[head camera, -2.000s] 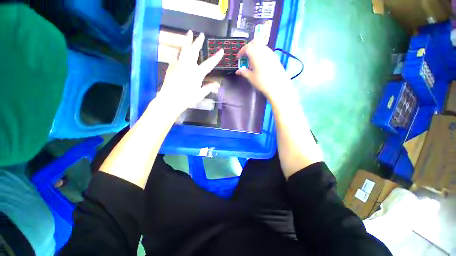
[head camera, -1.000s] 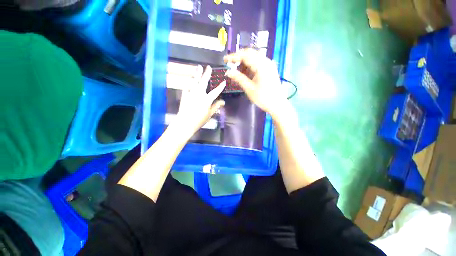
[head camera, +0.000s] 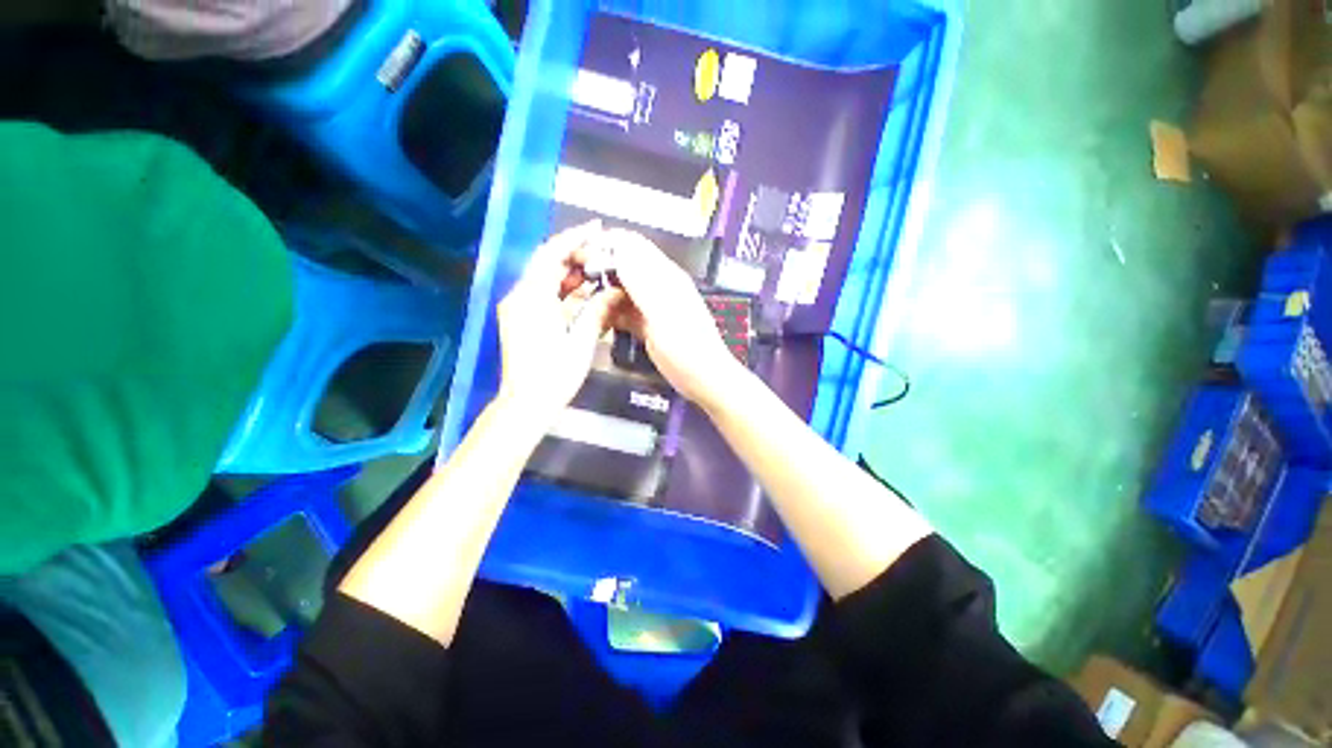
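My left hand (head camera: 552, 329) and my right hand (head camera: 657, 310) are together over the left part of the printed sheet (head camera: 796, 132). Their fingertips meet around a small whitish and dark unit (head camera: 595, 269), mostly hidden by the fingers. The black box with red marks (head camera: 732, 325) lies on the sheet, partly under my right hand. A thin black cable (head camera: 872, 360) runs from its side over the crate's right edge.
The blue crate (head camera: 643, 564) holds the sheet. A person in a green top (head camera: 132, 336) is at the left, beside blue stools (head camera: 343, 365). Blue bins (head camera: 1234, 460) and cardboard cartons (head camera: 1293, 614) stand at the right on the green floor (head camera: 1008, 292).
My right hand has left the black box and moved left to meet my left hand. The small unit is now between both hands' fingertips. The view has shifted, showing more of the crate's far end.
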